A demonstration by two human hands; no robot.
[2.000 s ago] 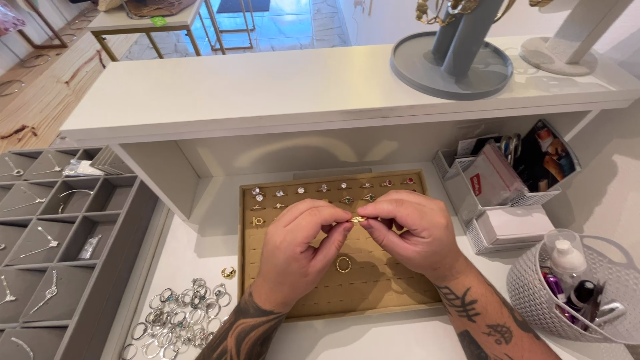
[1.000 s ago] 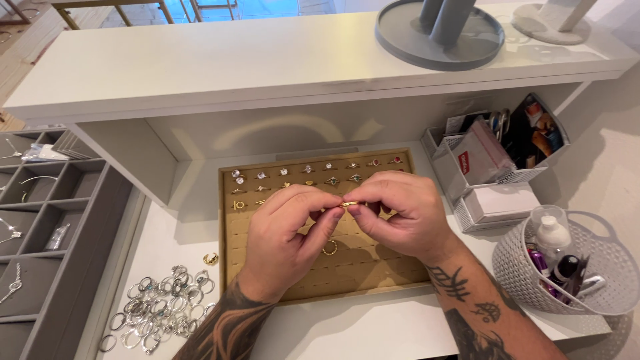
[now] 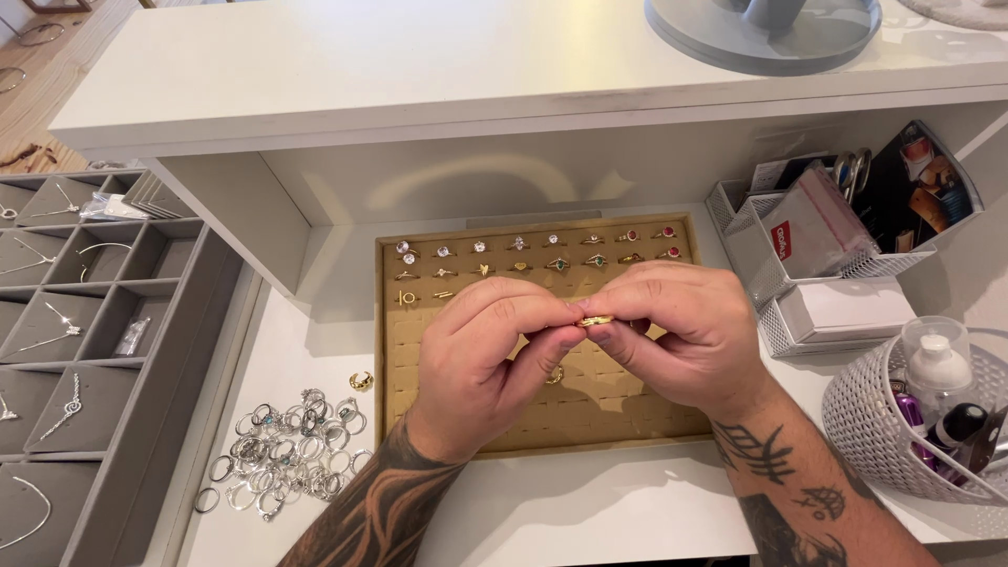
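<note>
A gold-coloured ring (image 3: 595, 320) is pinched between the thumbs and index fingertips of my left hand (image 3: 490, 362) and my right hand (image 3: 679, 335). Both hands are above a tan ring display tray (image 3: 630, 425) with rows of slots. Rings with clear, green and red stones fill slots along its far side, and plain gold ones sit at its left. Another gold ring (image 3: 555, 375) is in the tray below my fingertips. Outside its left edge lies a chunky gold ring (image 3: 361, 381), beside a loose pile of silver-coloured rings (image 3: 295, 449). My hands hide part of the tray.
A grey compartment tray (image 3: 161, 315) with necklaces and bracelets stands at the left. A white shelf (image 3: 394, 71) overhangs the back, bearing a grey round stand (image 3: 764, 39). At the right are a mesh organizer (image 3: 764, 276) with packets and papers, and a woven plastic basket (image 3: 866, 425) of bottles.
Both hands keep the gold ring between their fingertips throughout. The view has moved closer to the tray.
</note>
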